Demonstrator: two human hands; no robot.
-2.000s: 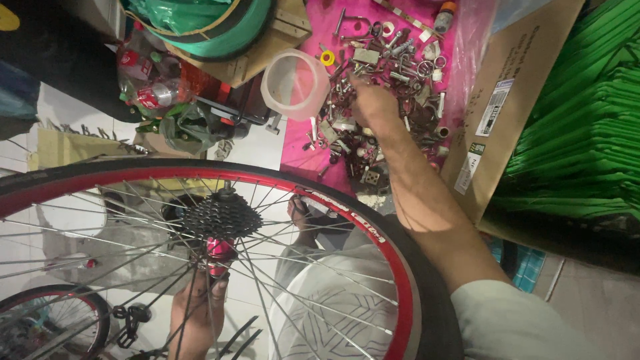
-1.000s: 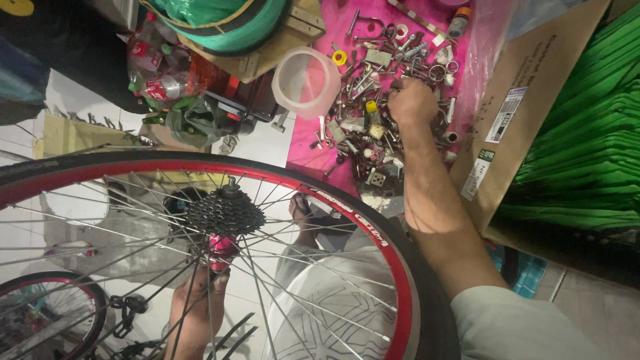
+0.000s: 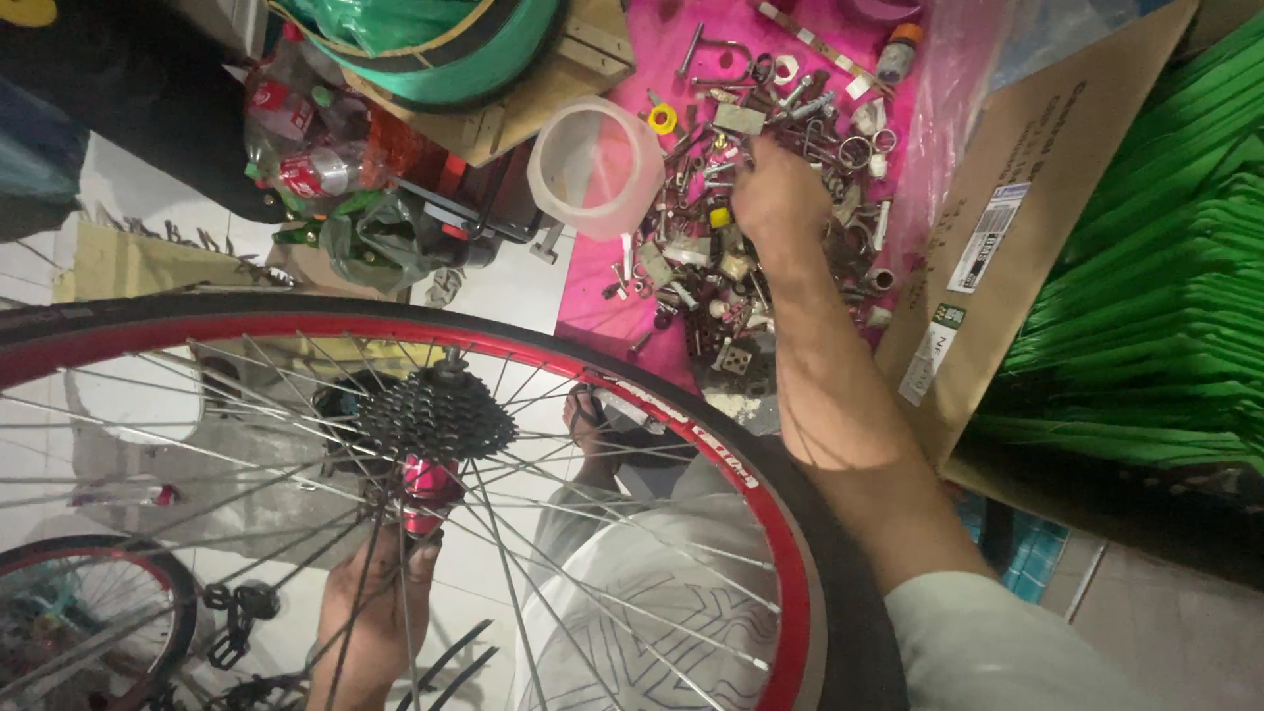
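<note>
A bicycle wheel with a red rim (image 3: 790,553), black tyre and steel spokes fills the lower left. My left hand (image 3: 380,602), seen through the spokes, grips the lower end of its red hub (image 3: 430,489). A black cassette of sprockets (image 3: 439,413) sits on the hub above that hand. My right hand (image 3: 780,197) reaches into a pile of small metal parts (image 3: 731,306) on a pink sheet (image 3: 602,286). Its fingertips are among the parts, and whether they pinch one is hidden. A yellow plastic ring (image 3: 663,119) lies left of the hand.
A translucent plastic tub (image 3: 642,183) stands left of the pile. A cardboard box (image 3: 1047,168) with green material (image 3: 1165,296) borders the right. Plastic bottles (image 3: 326,170) and a green round container (image 3: 425,74) are at the upper left. Another bicycle wheel (image 3: 183,592) is at the lower left.
My right hand has shifted about within the pile of small parts. My left hand has stayed on the hub, and the wheel is held much as before.
</note>
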